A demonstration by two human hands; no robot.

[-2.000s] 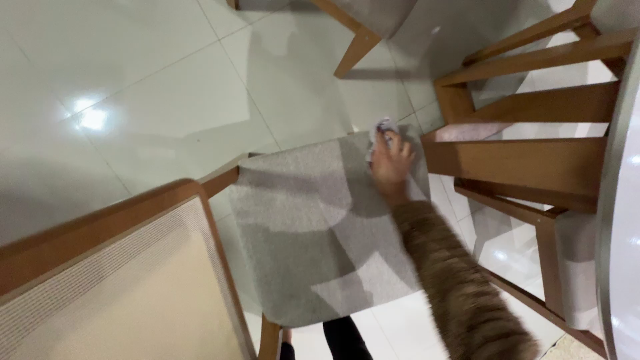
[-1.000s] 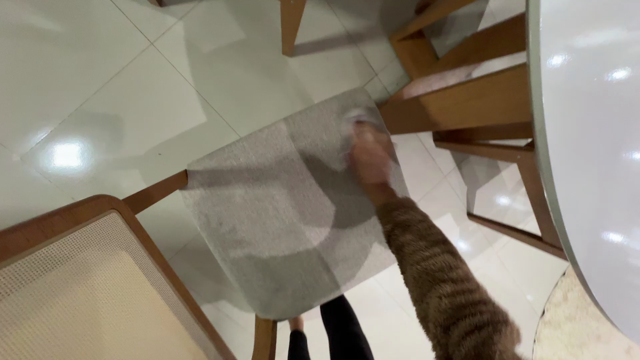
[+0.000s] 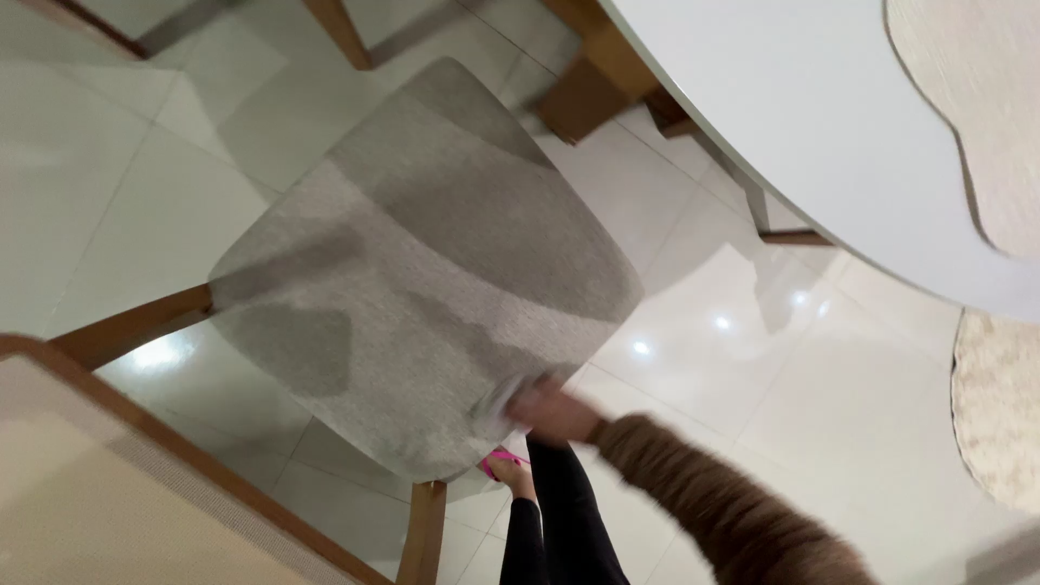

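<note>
My right hand (image 3: 552,408), in a fuzzy brown sleeve, is blurred and holds a pale crumpled cloth (image 3: 497,406) against the grey fabric seat (image 3: 439,268) of a wooden chair. The cloth lies at the seat's lower right edge, just above my feet. To the lower left stands the chair's backrest (image 3: 122,479), a wooden frame with a cream woven panel. My left hand is out of the picture.
A round white table (image 3: 812,122) fills the upper right, with a pale wavy-edged mat (image 3: 975,106) on it. Wooden chair legs (image 3: 340,32) stand at the top. A round cream rug (image 3: 1003,406) lies at the right. My foot (image 3: 512,471) is beside the seat.
My right hand has moved with the cloth from the seat's far right corner to its near edge by my legs. The view has turned, showing more of the table.
</note>
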